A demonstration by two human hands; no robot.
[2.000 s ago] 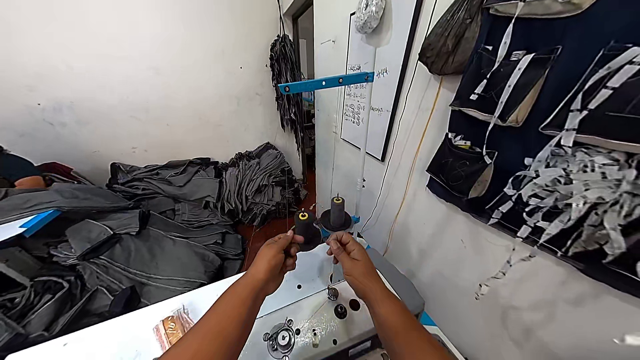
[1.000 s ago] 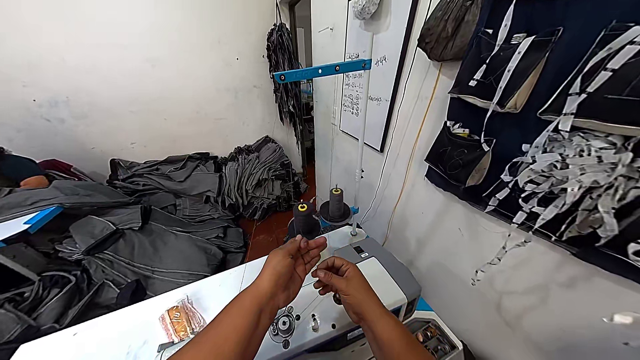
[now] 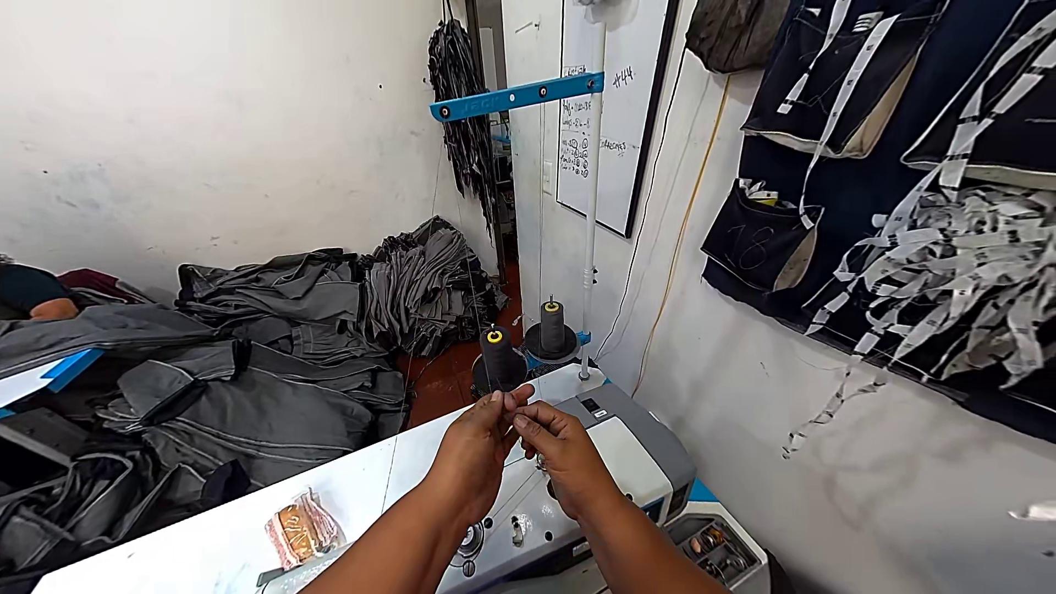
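My left hand (image 3: 478, 441) and my right hand (image 3: 561, 450) meet fingertip to fingertip above a white and grey sewing machine (image 3: 643, 462). Thin thread runs near my fingers, but whether they pinch it is too fine to tell. Just beyond my hands stand two dark thread cones with yellow tops, one at the left (image 3: 502, 359) and one at the right (image 3: 552, 330), on a thread stand. Its white pole (image 3: 592, 206) carries a blue thread guide arm (image 3: 516, 96) at the top. The machine's round tension dial (image 3: 470, 540) shows beneath my left forearm.
Grey garments (image 3: 272, 396) are heaped at the left, where part of a person (image 3: 49, 297) shows. A plastic-wrapped packet (image 3: 304, 528) lies on the white table. Right of the machine is a tray of small metal parts (image 3: 718, 553). A fabric organizer (image 3: 763, 235) with label strips hangs on the wall.
My hands were apart two seconds ago, the left one at the left thread cone. Now their fingertips are together in front of the cones.
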